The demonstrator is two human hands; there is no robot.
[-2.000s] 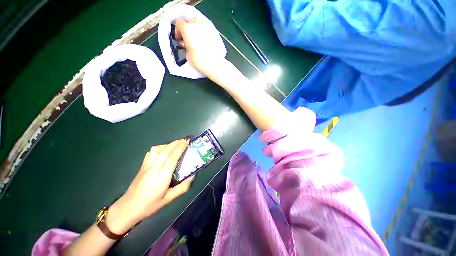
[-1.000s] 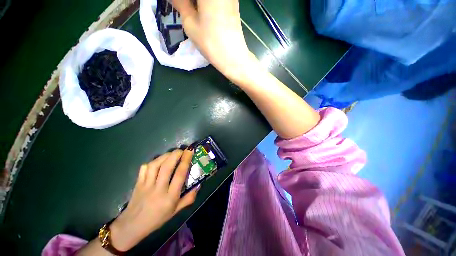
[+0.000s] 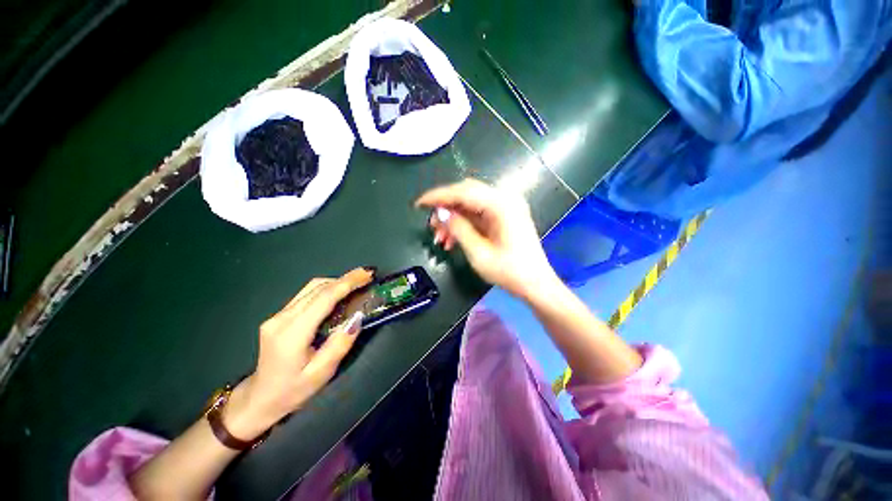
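My left hand [image 3: 298, 342] grips an open phone unit [image 3: 396, 289] by its sides, close to the bench's near edge. A green board shows at the phone's far end; my fingers cover much of the rest. My right hand [image 3: 479, 230] is above the bench, up and right of the phone, with fingertips pinched around a small dark and pale part [image 3: 439, 221], blurred. The larger white bag [image 3: 220, 181] holds a heap of small black parts [image 3: 278, 157]. The smaller white bag [image 3: 416, 137] holds black parts mixed with pale pieces.
A thin dark pen-like tool [image 3: 518, 96] lies on the dark green bench [image 3: 186, 294], right of the bags. A person in a blue smock [image 3: 743, 78] is at the upper right. Worn pale tape [image 3: 98, 240] edges the bench's far side. Blue floor has yellow-black tape [image 3: 650, 279].
My right hand has come out of the smaller bag and moved back toward the phone with a small part in its fingertips. My left hand still holds the phone, now tilted differently.
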